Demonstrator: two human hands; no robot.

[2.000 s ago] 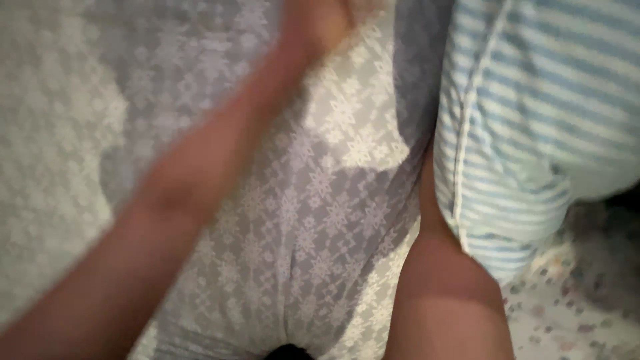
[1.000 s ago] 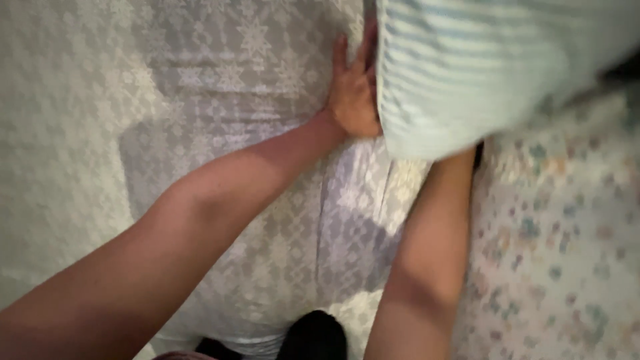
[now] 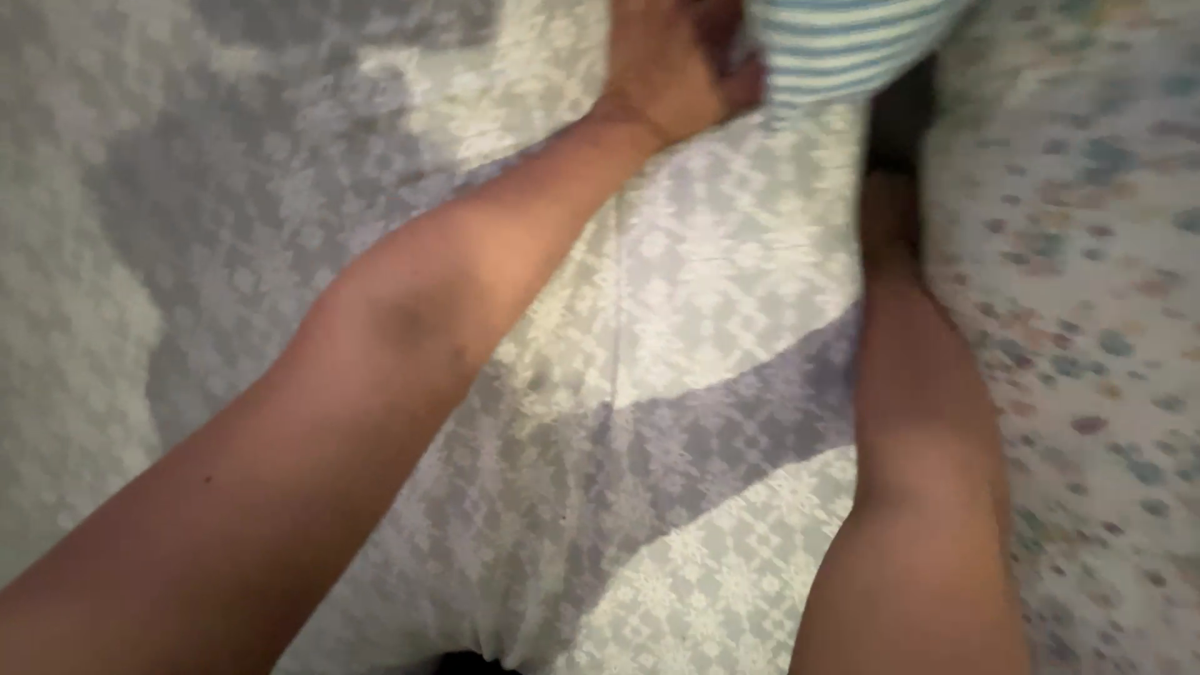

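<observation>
My left hand (image 3: 670,70) is at the top centre on a grey and white patterned sheet (image 3: 731,272), its fingers by the edge of a blue and white striped cloth item (image 3: 844,47). Blur and the frame's edge hide whether it grips anything. My right arm reaches down into a dark gap at the sheet's right side; my right hand (image 3: 891,211) is mostly hidden in shadow there, below the striped item, and its fingers do not show.
A pale surface with multicoloured spots (image 3: 1097,375) lies along the right, across the dark gap (image 3: 902,112). A small dark object (image 3: 473,664) shows at the bottom edge. Shadows of the arms fall over the patterned sheet.
The striped item, large at the upper right before, now shows only a corner at the top. My left hand stays beside its edge. More of the dark gap shows around my right hand.
</observation>
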